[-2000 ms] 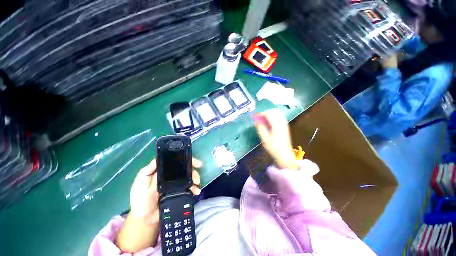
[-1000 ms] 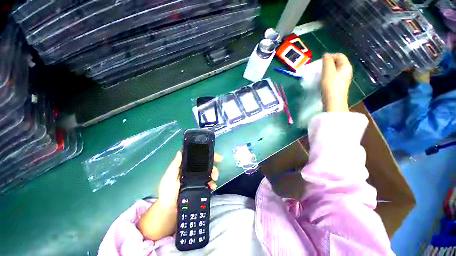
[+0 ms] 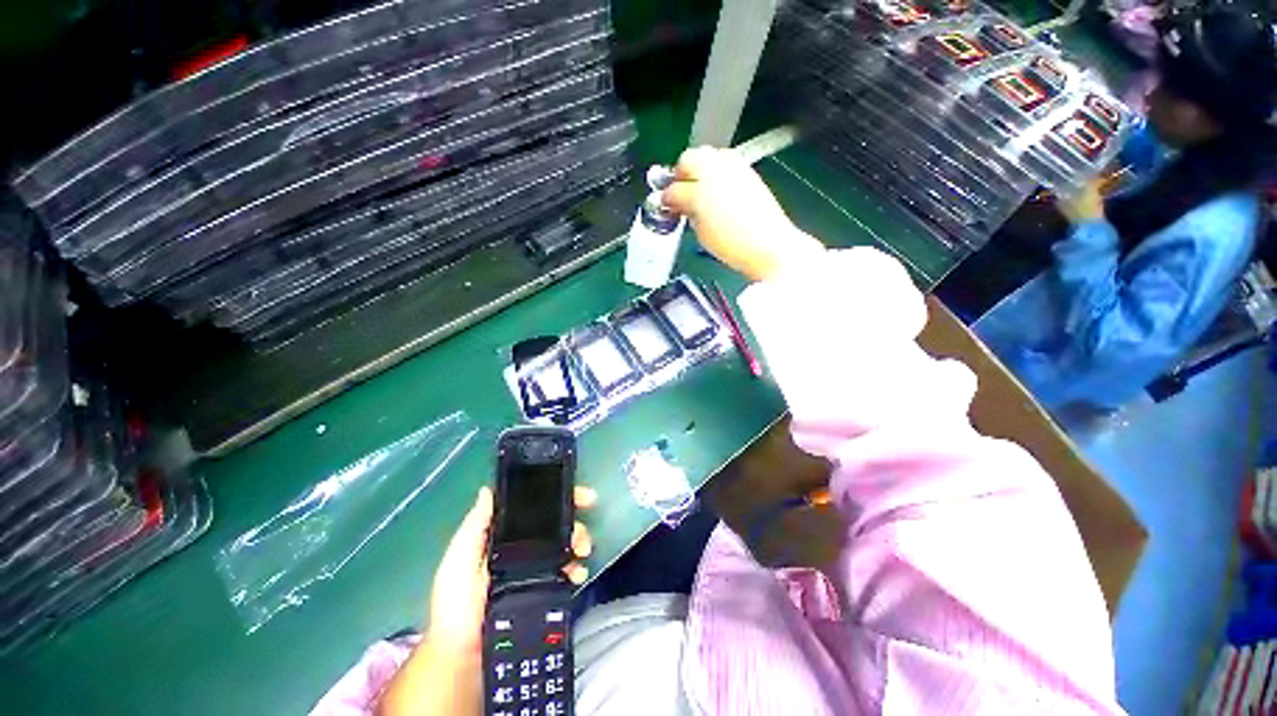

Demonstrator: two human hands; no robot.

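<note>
An open black flip phone [image 3: 532,518] is held upright in my left hand [image 3: 462,581], screen half up and keypad below, its lower end cut off by the frame. My right hand [image 3: 728,210] is at the metallic top of the white solvent bottle [image 3: 653,252], fingers bent over it; whether it grips anything is hidden. A clear lens tray [image 3: 616,357] with several black-framed lenses lies on the bench. Pink tweezers [image 3: 737,330] lie at its right end, by my sleeve.
Tall blister tray stacks [image 3: 364,154] stand at the back, left and right. Clear film [image 3: 343,518] lies at left; a small crinkled clear piece [image 3: 658,481] lies near the bench edge. A brown carton [image 3: 1036,448] is below right. A person in blue [image 3: 1162,294] is at far right.
My right hand first laid down the pink tweezers, then was at the white cloth, and has now moved left to the bottle top. My left hand still holds the phone, slightly lower in view.
</note>
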